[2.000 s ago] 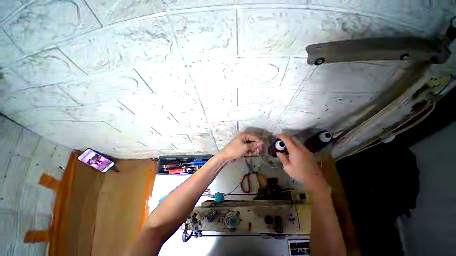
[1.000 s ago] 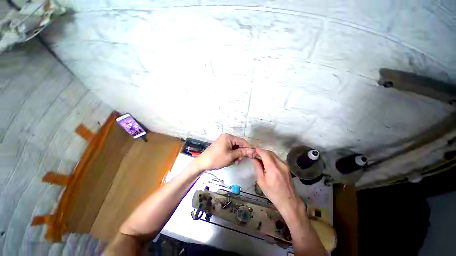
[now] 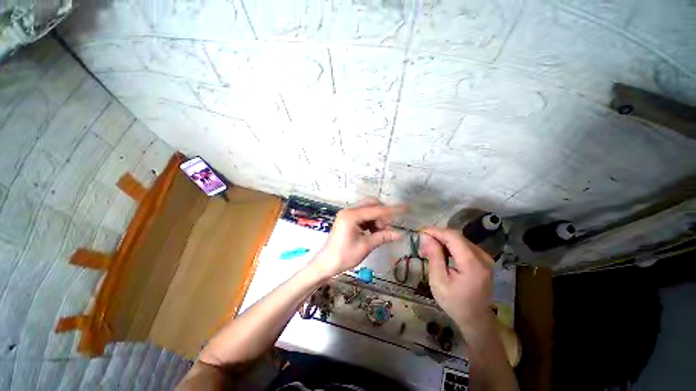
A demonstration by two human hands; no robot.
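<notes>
My left hand [image 3: 357, 238] is above the machine, its index finger stretched out and blurred. My right hand [image 3: 460, 273] is to its right, thumb and forefinger pinched together. A fine dark thread [image 3: 406, 228] runs between the fingers of both hands; its ends are hidden. The off-white sewing machine head [image 3: 408, 317] lies below the hands, partly covered by the right arm. Two dark thread cones with white tops, a nearer one [image 3: 475, 228] and a farther one [image 3: 543, 235], stand right of the hands.
Scissors [image 3: 410, 269] lie behind the machine, partly hidden by my right hand. A tool tray [image 3: 307, 216] is by the wall. A turquoise item [image 3: 294, 253] lies on the white table. A lit phone [image 3: 204, 176] leans at the cardboard guard [image 3: 200, 267]. A grey overhead bar [image 3: 656, 111] is upper right.
Since the earliest frame, my right hand has left the nearer thread cone. The hands came together, then moved slightly apart with the strand between them. The view has turned.
</notes>
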